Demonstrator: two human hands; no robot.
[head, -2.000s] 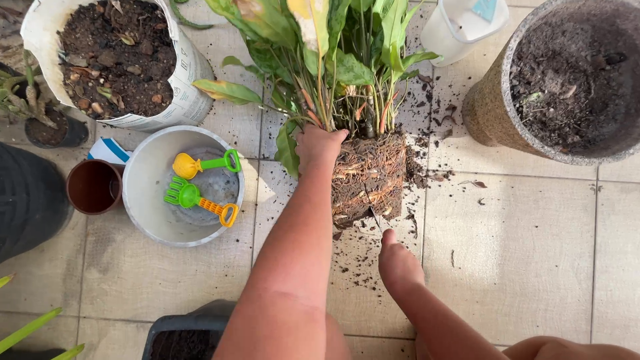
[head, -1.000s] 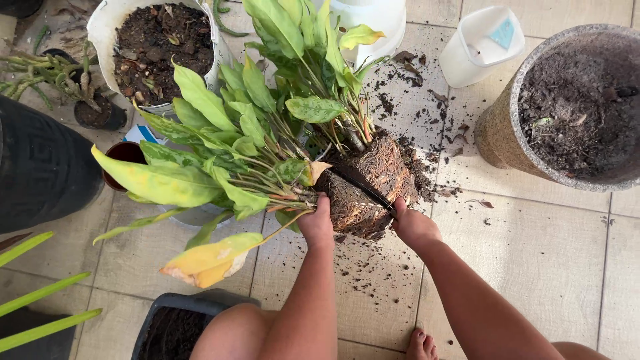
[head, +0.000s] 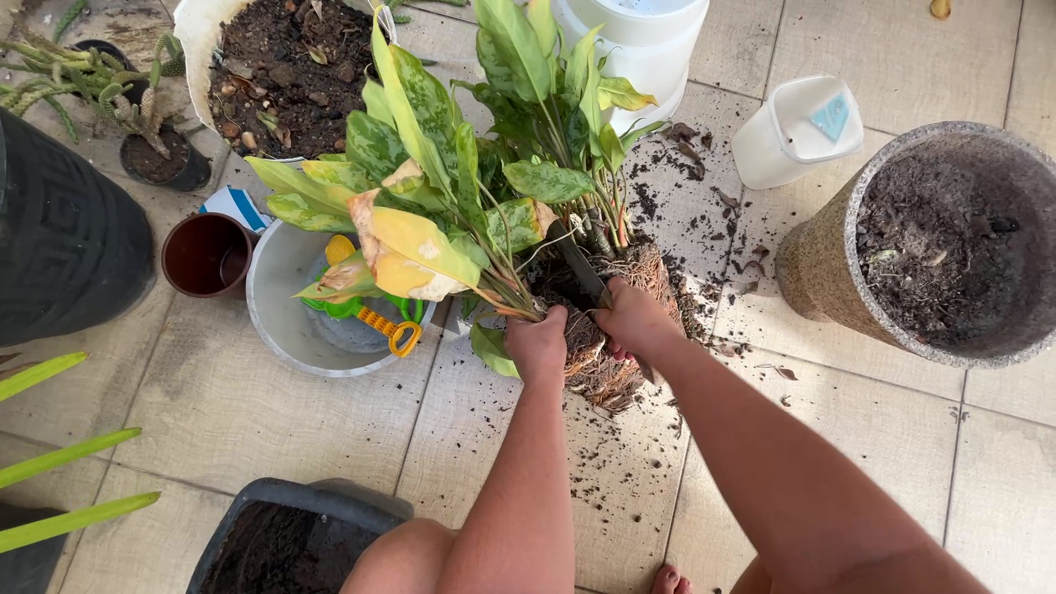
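A leafy green plant [head: 569,140] with some yellowed leaves stands on the tiles, its matted root ball [head: 652,276] bare of any pot. My left hand [head: 538,342] grips a bunch of its stems low down, near the roots. A dark knife blade [head: 580,262] lies in a gap between the leaning left stems and the rest of the plant. My right hand [head: 639,322] is closed around the knife against the root ball; part of the tool is hidden by my fingers.
Left are a grey basin [head: 285,346] with toy garden tools, a brown pot [head: 208,256] and a soil-filled white bucket [head: 202,70]. A stone-like planter [head: 825,247] and white plastic container [head: 755,148] stand right. A dark soil tub [head: 247,495] sits below. Loose soil litters the tiles.
My left hand has gone from the base of the upright plant to stems leaning left. My right hand has moved up onto the root ball, and the gap in the roots looks wider.
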